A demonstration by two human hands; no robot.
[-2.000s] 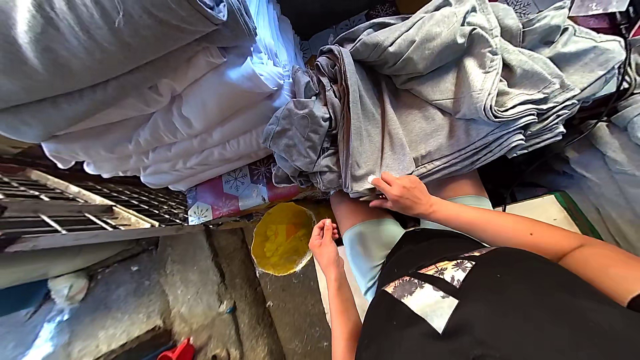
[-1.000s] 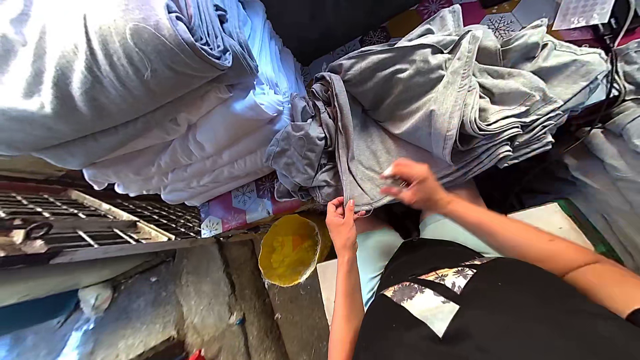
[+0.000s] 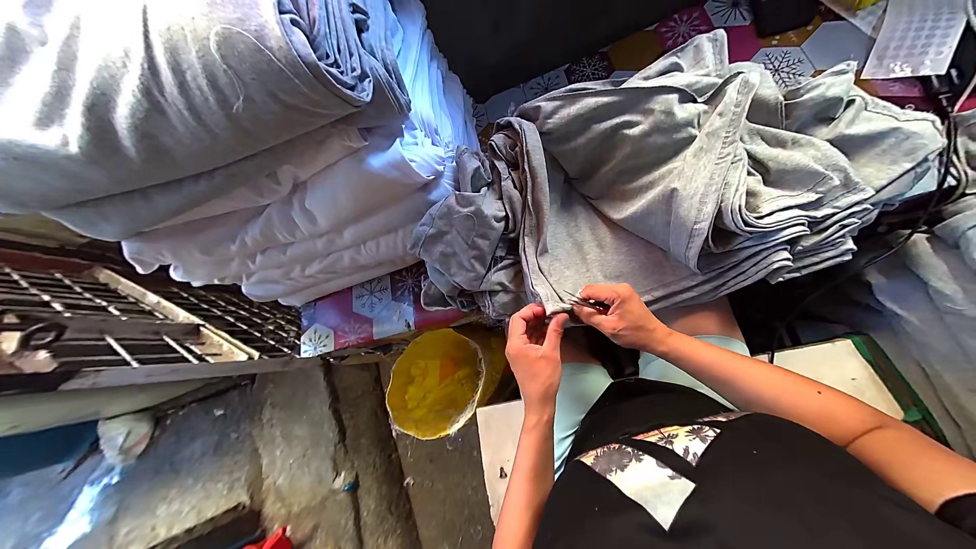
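A pile of grey knit fabric pieces (image 3: 633, 236) with stitched hems lies in front of me, its near edge over my lap. My left hand (image 3: 536, 343) pinches the hem at the pile's lower left corner between thumb and fingers. Close to its right, my right hand (image 3: 616, 314) holds small metal thread snips (image 3: 585, 302), their tips at the same hem. The lower part of the snips is hidden by my fingers. Left of the corner is a bunched grey piece (image 3: 469, 252), touching the pile.
Stacks of white fabric (image 3: 328, 229) and grey fabric (image 3: 152, 99) rise at the left on a table with a snowflake-patterned cover (image 3: 366, 305). A yellow container (image 3: 435, 385) stands below the table edge. A metal grille (image 3: 145, 324) is at the left; a black cable (image 3: 934, 191) runs down at the right.
My left hand has moved up and right to the hem, which it now pinches. My right hand, blurred a second ago, is now beside it with the snips at the hem.
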